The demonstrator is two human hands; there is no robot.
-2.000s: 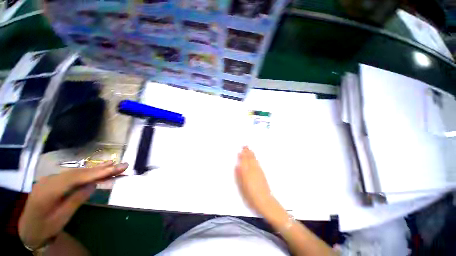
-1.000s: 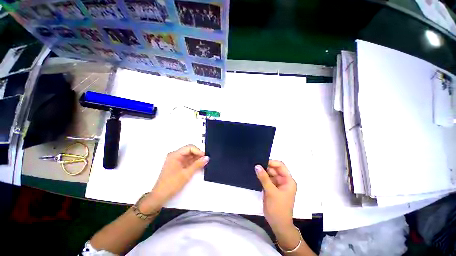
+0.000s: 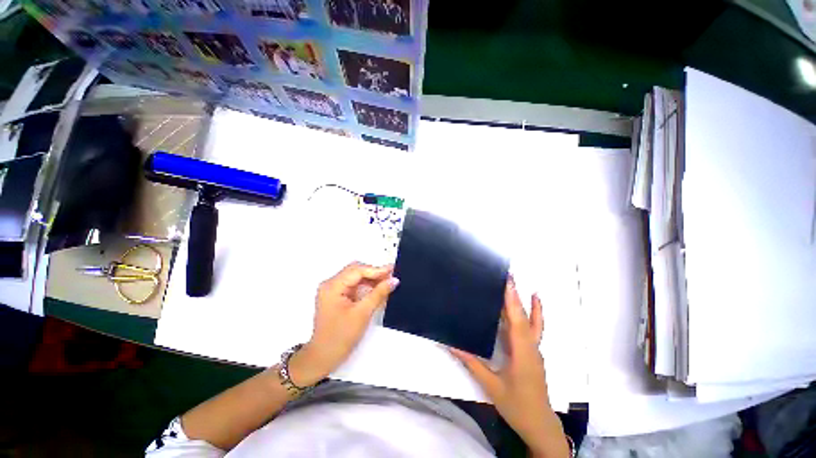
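Note:
A black panel (image 3: 449, 284) lies over the white backing sheet (image 3: 286, 304) in front of me, slightly turned. My left hand (image 3: 347, 313) pinches its left edge between thumb and fingers. My right hand (image 3: 517, 362) holds its lower right corner and right edge, fingers spread along it. A small green circuit board (image 3: 386, 202) with thin lead wires is just above the panel's upper left corner. Whether the panel touches the sheet I cannot tell.
The blue hand roller (image 3: 215, 177) lies left, handle toward me. Gold-handled scissors (image 3: 134, 274) and a black panel stock (image 3: 94, 183) are further left. A printed photo sheet (image 3: 268, 67) stands at the back left. A pile of stacked white sheets (image 3: 747, 241) is at right.
The black panel came into both hands after the first frame. Since the second, it has tilted clockwise, and my right hand has shifted around its lower right corner.

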